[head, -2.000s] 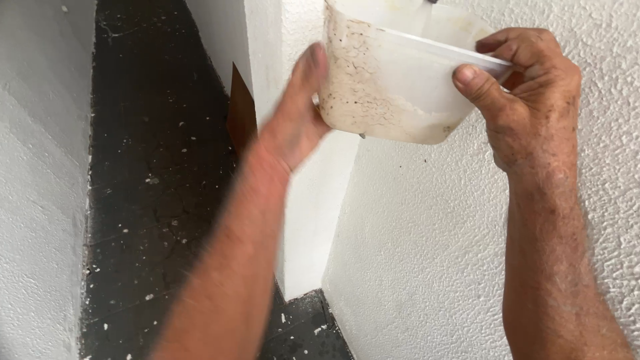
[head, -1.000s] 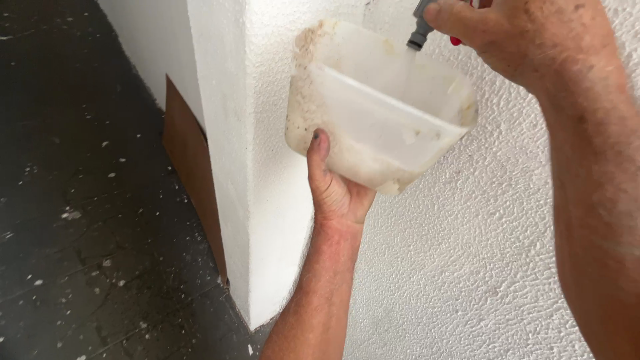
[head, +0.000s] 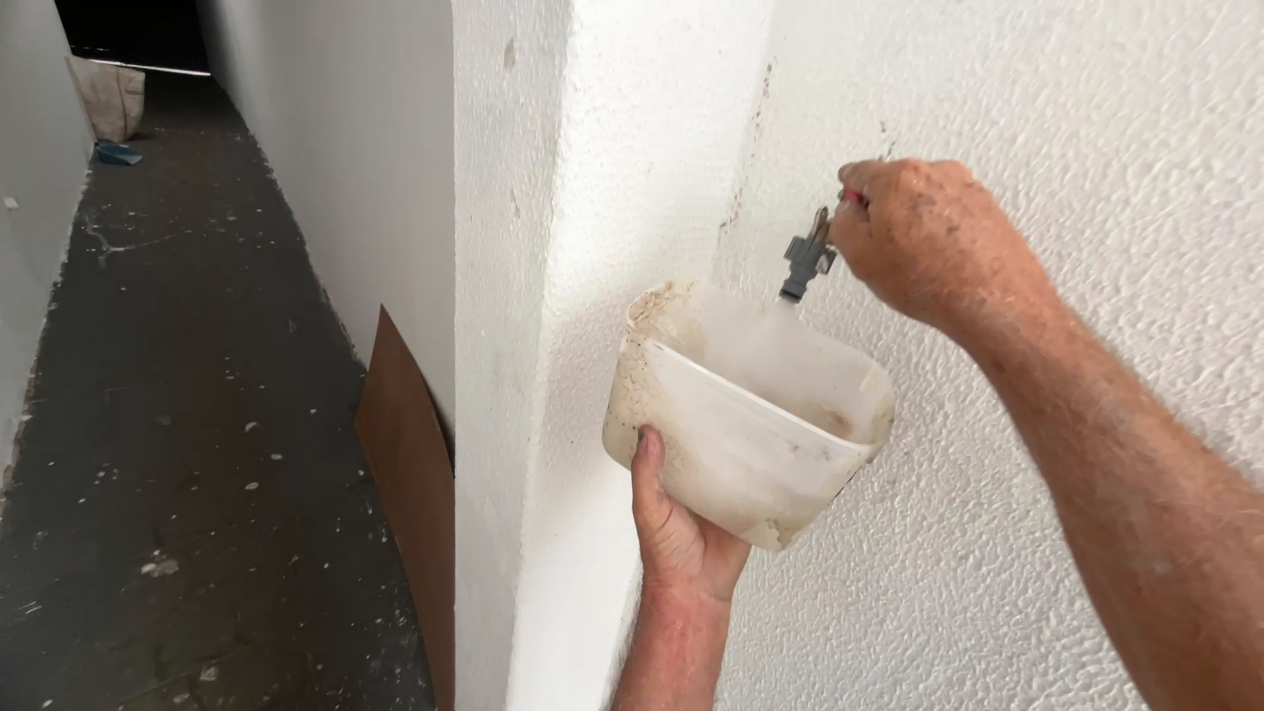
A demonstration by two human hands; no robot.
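My left hand (head: 681,533) holds a translucent white plastic tub (head: 741,425) from below, its thumb on the near side. The tub is tilted and carries brown, crusty residue on its outside and on the inner corner. Above its far rim is a grey tap with a hose-connector spout (head: 808,259), and white flow or spray shows at the spout's mouth, going into the tub. My right hand (head: 904,232) is closed at the top of the tap, where a bit of red shows between the fingers. The fingertips are partly hidden.
Textured white wall (head: 1086,158) stands behind the tub, with a white wall corner (head: 504,326) to its left. A brown board (head: 405,474) leans there. A dark, paint-spotted floor (head: 197,415) runs down a passage to a whitish bag (head: 111,99) and a blue dustpan-like object (head: 118,153).
My right hand has let go of the tub's rim and moved to the tap. My left hand has shifted from the tub's side to beneath it. The view has swung noticeably.
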